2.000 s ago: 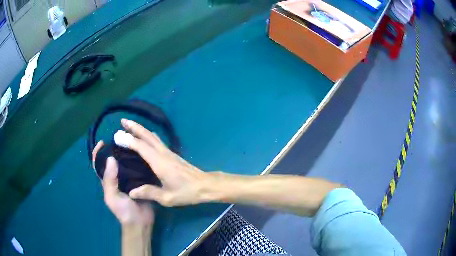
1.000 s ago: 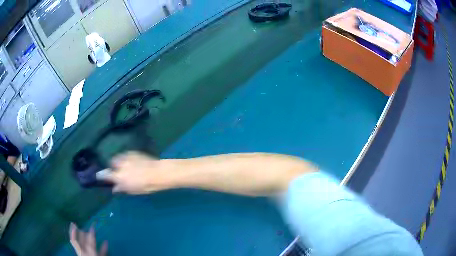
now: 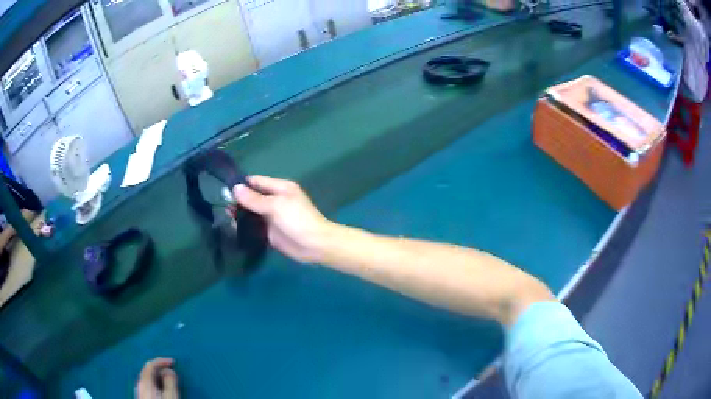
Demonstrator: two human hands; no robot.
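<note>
My right hand [image 3: 284,218] grips a black headphone frame [image 3: 243,234] over the dark green belt. The frame is blurred, and thumb and fingers close on its upper right part. A small white spot and a thin wire show inside the frame's curve. Another black headphone [image 3: 144,261], with a round ear cup at its left end, lies on the belt at the left. My left hand [image 3: 158,380] is at the bottom edge, mostly cut off, with bent, slightly parted fingers and nothing visible in them.
An orange carton [image 3: 585,152] with printed matter on top stands at the bench's right edge. More black frames lie farther along the belt [image 3: 351,144]. Two white fans and white paper strips [image 3: 145,153] are on the far ledge. A blue tray [image 3: 649,64] is behind the carton.
The headphone my right hand held at the left now lies released on the belt. My right hand has taken hold of another frame. The view has turned, and my left hand remains low.
</note>
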